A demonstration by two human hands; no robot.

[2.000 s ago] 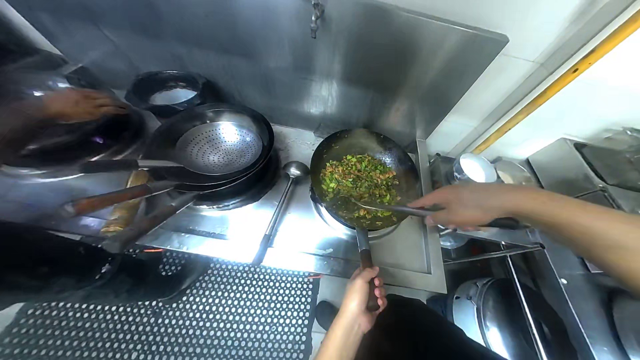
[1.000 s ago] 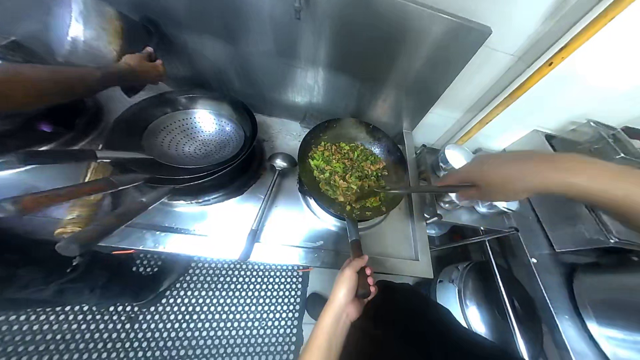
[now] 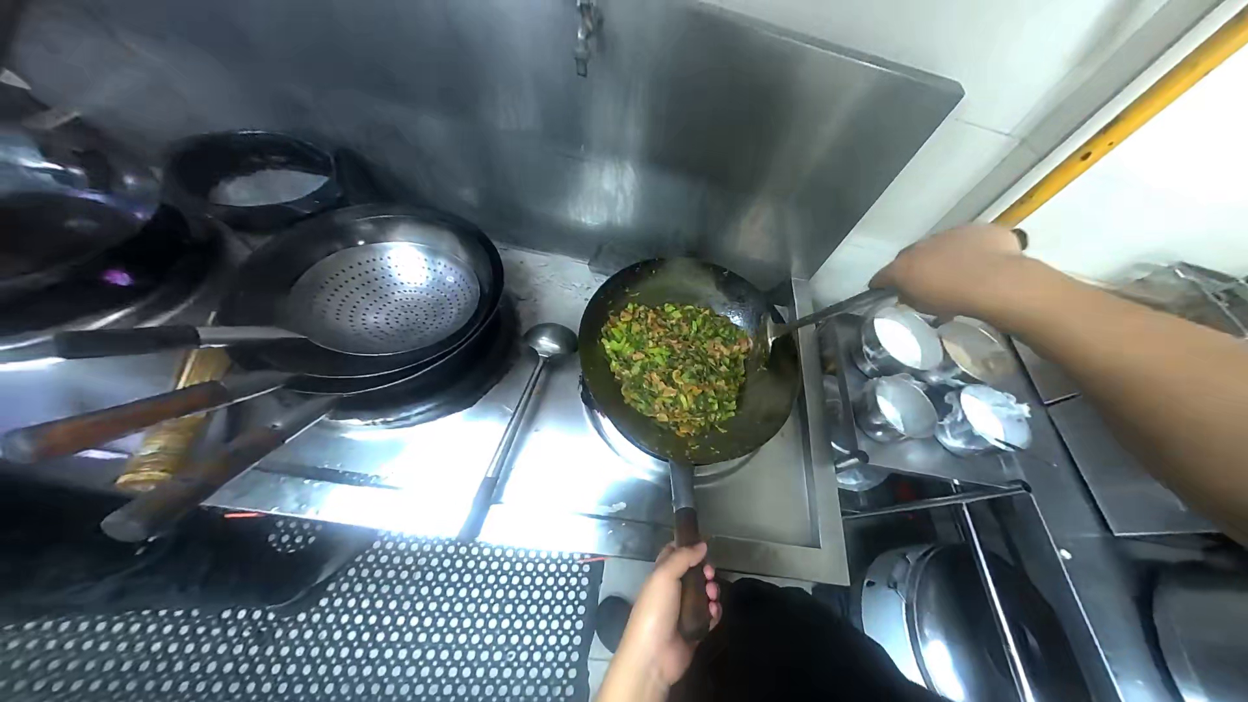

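Observation:
A dark wok (image 3: pixel 760 419) rests on the burner in the middle, holding chopped green vegetables mixed with brownish bits (image 3: pixel 678 366). Its wooden handle points toward me, and my left hand (image 3: pixel 678 595) is closed around it. My right hand (image 3: pixel 946 268) grips the handle of a metal wok spatula (image 3: pixel 780 330) to the right of the wok. The spatula's head lies inside the wok, against the right side of the food. Steam rises faintly at the wok's back rim. A metal ladle (image 3: pixel 551 341) lies on the stovetop just left of the wok.
Stacked woks (image 3: pixel 483 244) with a perforated strainer (image 3: pixel 385 297) on top sit at the left, handles jutting forward. Several seasoning containers (image 3: pixel 897 405) stand at the right. A steel splash panel (image 3: pixel 721 146) rises behind the burner. Below right is a large metal pot (image 3: pixel 897 595).
My right hand has moved up and away from the wok, still holding the spatula. The food is gathered more compactly. Another person's arm, seen at the upper left a second ago, is gone from there.

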